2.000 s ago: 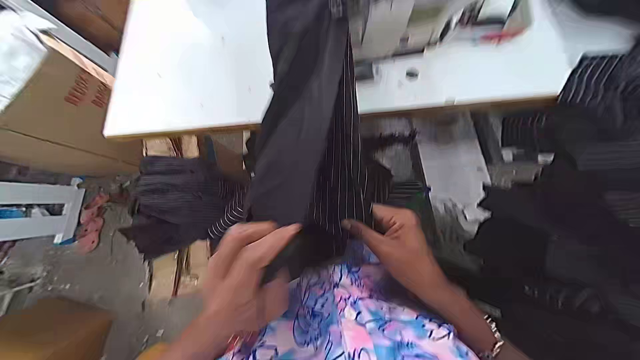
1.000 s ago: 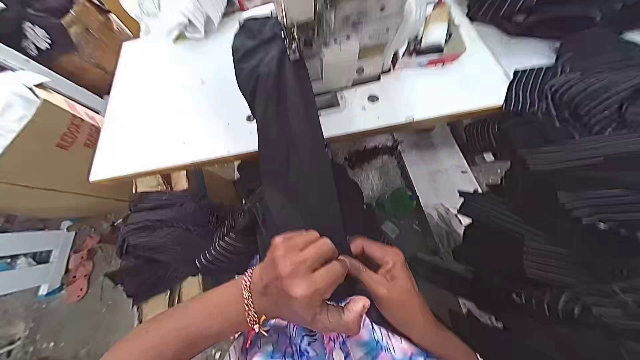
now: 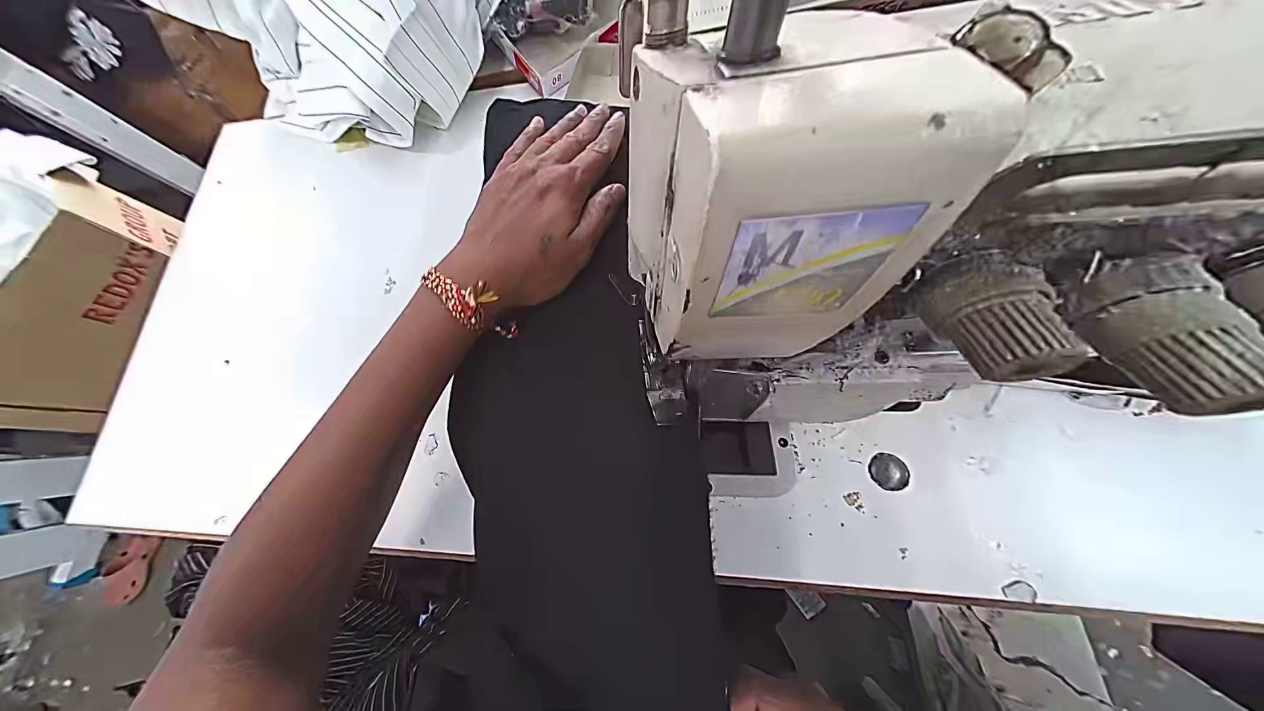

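Note:
Black fabric [image 3: 592, 494] runs lengthwise over the white sewing table and hangs past its front edge. Its right edge lies under the presser foot [image 3: 667, 395] of an industrial sewing machine [image 3: 829, 188]. My left hand [image 3: 555, 202] rests flat on the far part of the cloth, just left of the machine head, fingers slightly spread and pointing away. A red and white thread bracelet [image 3: 456, 299] circles that wrist. Of my right hand [image 3: 780, 689] only a small part shows at the bottom edge, beside the hanging cloth; its fingers are hidden.
White striped cloth [image 3: 365, 59] lies at the table's back left. A cardboard box [image 3: 79, 306] stands left of the white tabletop [image 3: 286, 326]. Dark striped garments [image 3: 385, 642] are below the front edge. Thread tension knobs [image 3: 1007, 321] stick out from the machine at right.
The view has moved much closer to the machine. My left hand has gone from the near part of the cloth to its far part on the table. My right hand is now mostly out of view.

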